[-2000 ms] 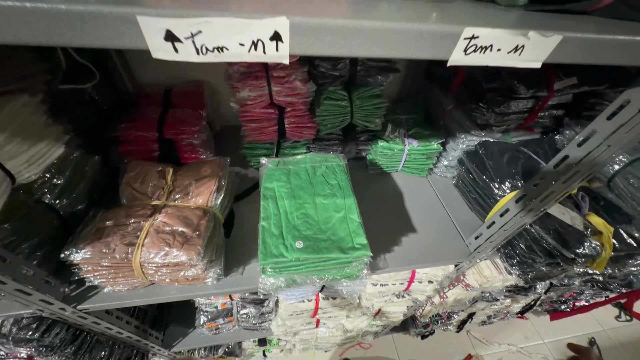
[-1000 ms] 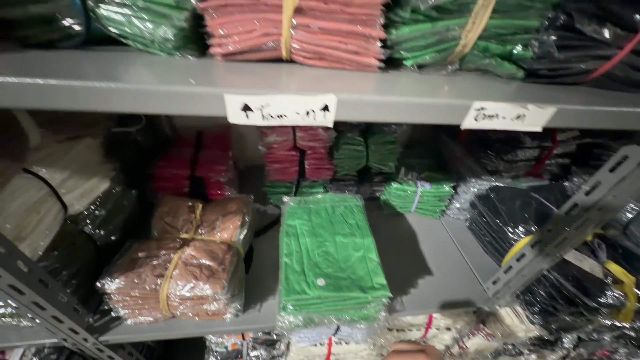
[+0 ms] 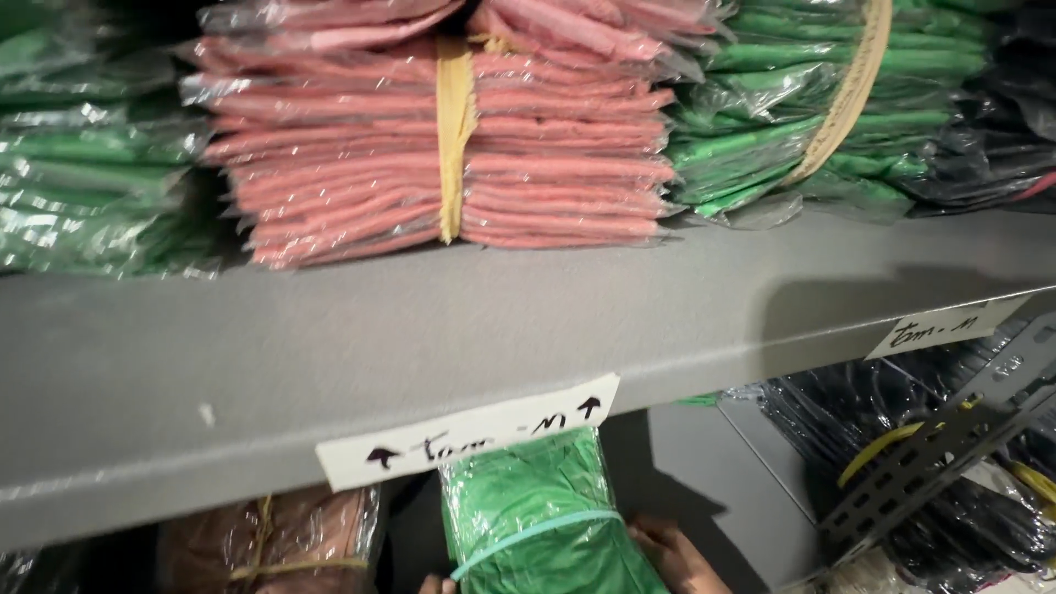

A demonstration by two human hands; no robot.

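A bundle of green garments in clear plastic (image 3: pixel 528 487) stands out from the lower shelf at the bottom centre, with a light teal band (image 3: pixel 540 528) across it. My right hand (image 3: pixel 672 553) is against the right side of this bundle, its fingers partly behind the plastic. Of my left hand (image 3: pixel 436 586) only fingertips show at the bottom edge, at the left end of the band. Both hands appear to hold the bundle and its band between them; the palms are out of view.
The grey metal shelf (image 3: pixel 346 346) crosses above my hands, with handwritten paper labels on its edge. On it lie pink (image 3: pixel 561 177) and green (image 3: pixel 891 124) bagged stacks. Below are a brown bundle (image 3: pixel 309 528), a slotted upright (image 3: pixel 932 445) and dark bagged goods (image 3: pixel 949 528).
My hands have come in at the bottom, at the green bundle, which now has a teal band around it; none showed before. The view has moved closer to the upper shelf.
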